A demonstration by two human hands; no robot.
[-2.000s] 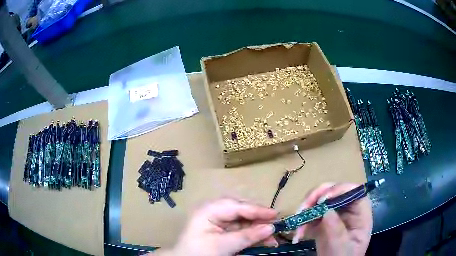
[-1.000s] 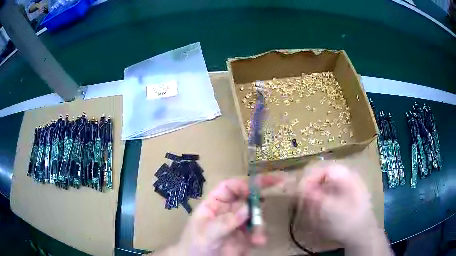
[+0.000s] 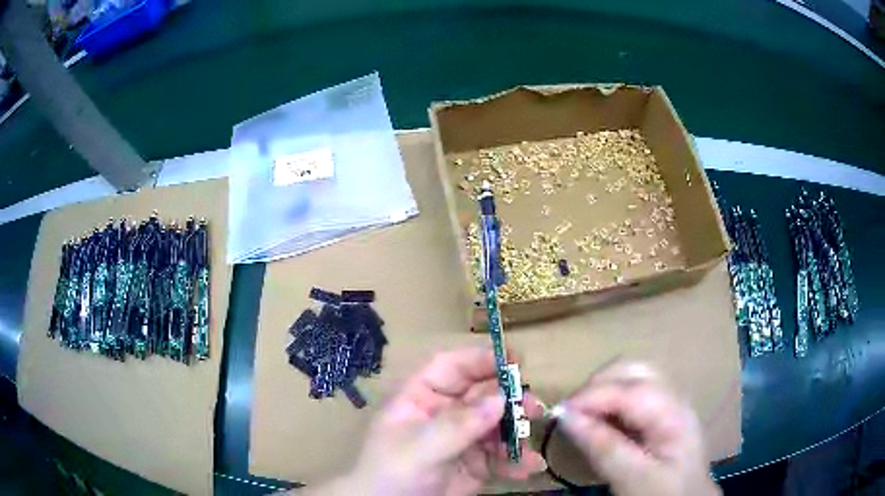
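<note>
My left hand (image 3: 442, 421) holds a slim green circuit board (image 3: 500, 339) upright and edge-on, in front of the box's left part. The board's dark section ends in a pale metallic tip at the top. White parts show on its lower right side. My right hand (image 3: 631, 426), slightly blurred, pinches a small pale plug (image 3: 556, 412) on a dark test lead (image 3: 549, 453), just right of the board's lower end. I cannot tell if the plug touches the board.
An open cardboard box (image 3: 602, 291) holds small gold parts. Flat black pieces (image 3: 335, 344) lie piled left of it, below a labelled plastic bag (image 3: 320, 194). Board rows lie on the left cardboard (image 3: 131, 291) and right bench (image 3: 820, 271). A grey post (image 3: 82, 121) stands upper left.
The board has turned from slanting right to upright, in my left hand. My right hand has let go of the board's dark section and now holds the lead's plug. The view has shifted slightly.
</note>
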